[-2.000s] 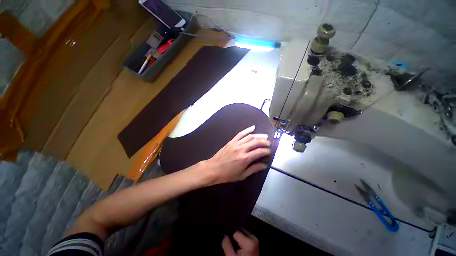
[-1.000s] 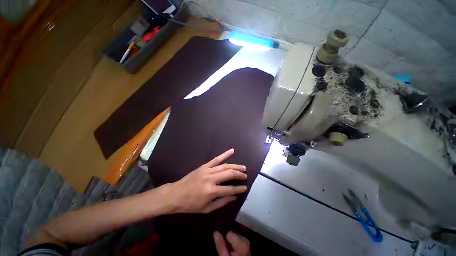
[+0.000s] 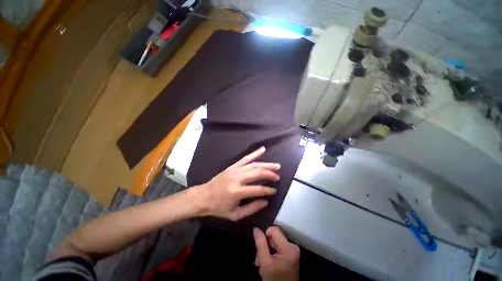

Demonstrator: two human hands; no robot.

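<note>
A large dark brown fabric panel [image 3: 253,104] lies on the table, its right edge under the presser foot [image 3: 306,138] of the white sewing machine [image 3: 341,93]. A wrinkle runs across it towards the needle. My left hand [image 3: 242,186] lies flat on the panel with fingers spread, left of and below the needle. My right hand [image 3: 277,252] is at the table's front edge, thumb and fingertips closed on the panel's lower right edge. A long brown strip-like piece [image 3: 159,110] lies at the left; the panel's far end overlaps it.
Blue-handled snips [image 3: 414,222] lie on the table at right. A grey tool tray [image 3: 157,44] stands at back left on cardboard [image 3: 93,137] with orange tape. A lit lamp bar [image 3: 280,30] is at the back. Something red [image 3: 170,266] is below the table.
The panel has moved away from me past the needle, now reaching the lamp and overlapping the strip. My left hand has slid back from the needle; my right hand has risen to the table edge.
</note>
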